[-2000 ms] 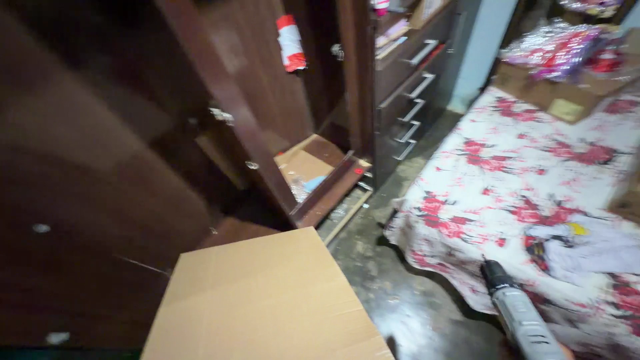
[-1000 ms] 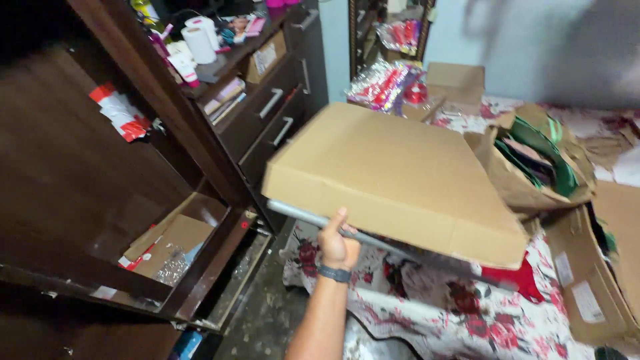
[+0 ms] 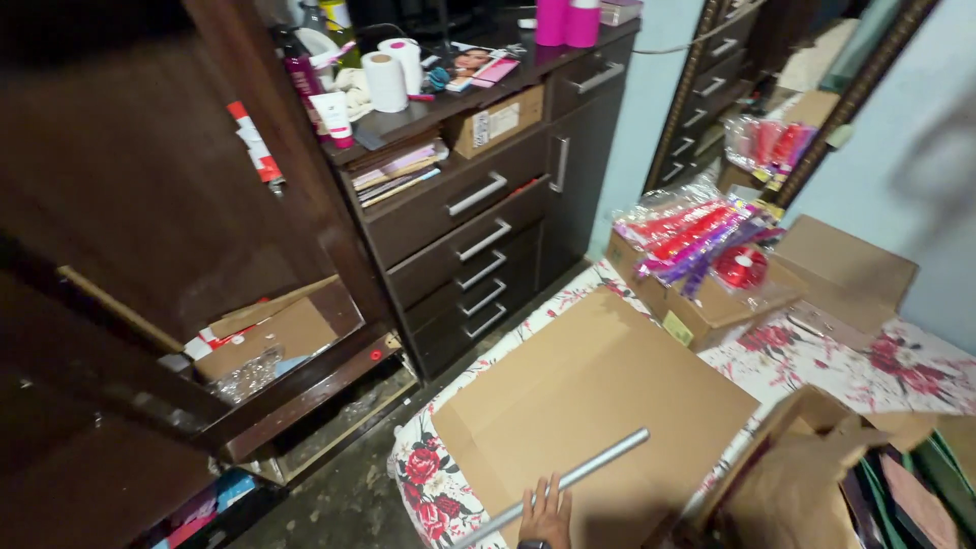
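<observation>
My left hand, with a dark band at its wrist, is at the bottom centre. Its fingers lie across a silvery metal tube and hold it; the thumb is hidden. The tube slants over a large shallow cardboard piece with folded edges, which rests on a bed with a floral sheet. My right hand is out of view.
A brown paper bag stands at lower right. Beyond the cardboard, a cardboard box carries plastic-wrapped decorations. A dark dresser and a wooden wardrobe are at left.
The cardboard piece, held up above the bed a second ago, now lies on the bed. The tube, then beneath it, is now over it. The view has swung left.
</observation>
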